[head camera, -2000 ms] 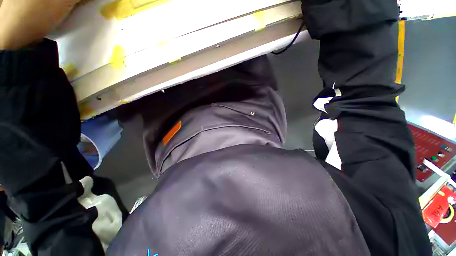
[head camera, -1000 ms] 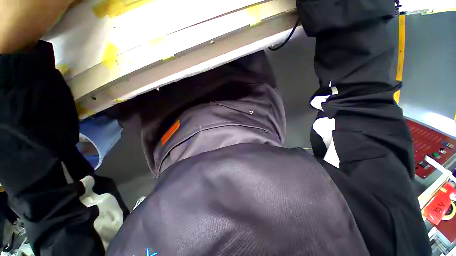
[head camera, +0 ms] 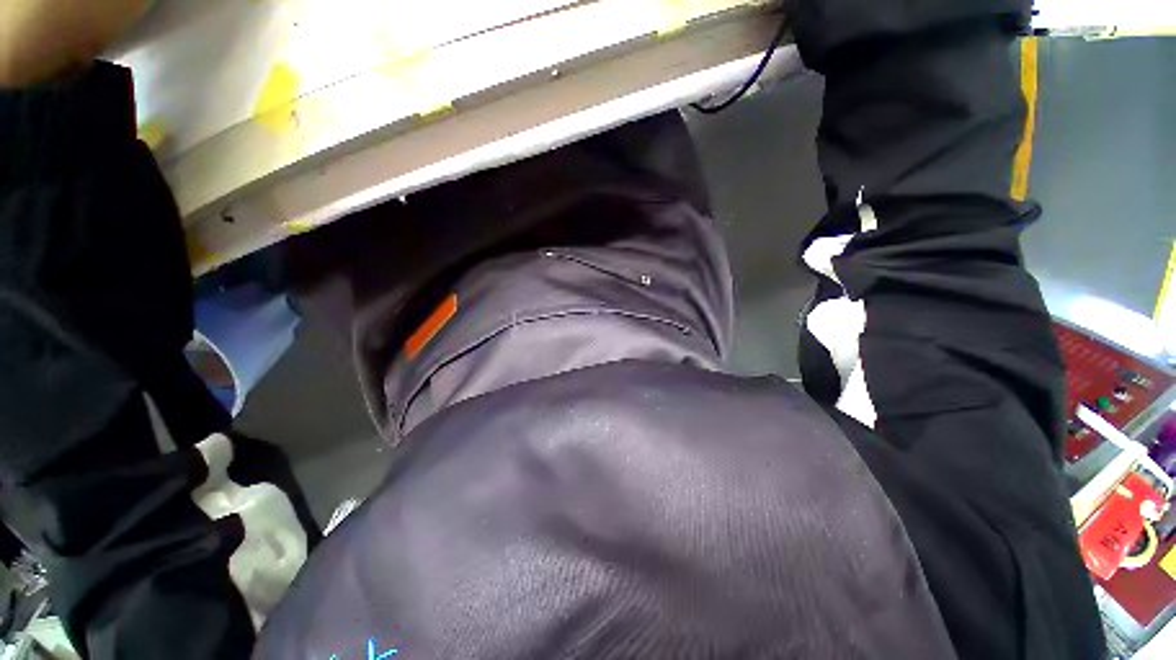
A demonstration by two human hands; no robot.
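The white worktable [head camera: 387, 65] crosses the top of the view, with yellow tape pieces [head camera: 277, 97] stuck on its top and edge. Of my left hand only a blurred bare part, the wrist or heel of the hand [head camera: 58, 39], shows at the top left corner; its fingers are cut off by the picture's edge. My right hand is out of the picture above the top edge; only its black sleeve shows at the right. Nothing held or worked on can be seen.
My dark apron fills the middle. A blue bin [head camera: 245, 342] stands below the table at left. A black cable [head camera: 748, 97] hangs at the table edge. At right are a red-topped unit [head camera: 1096, 374], a red tape dispenser [head camera: 1119, 526] and a yellow floor line [head camera: 1025, 123].
The table edge sits slightly higher in the view. The visible part of my left hand has moved up and shows less. My right sleeve has shifted only slightly.
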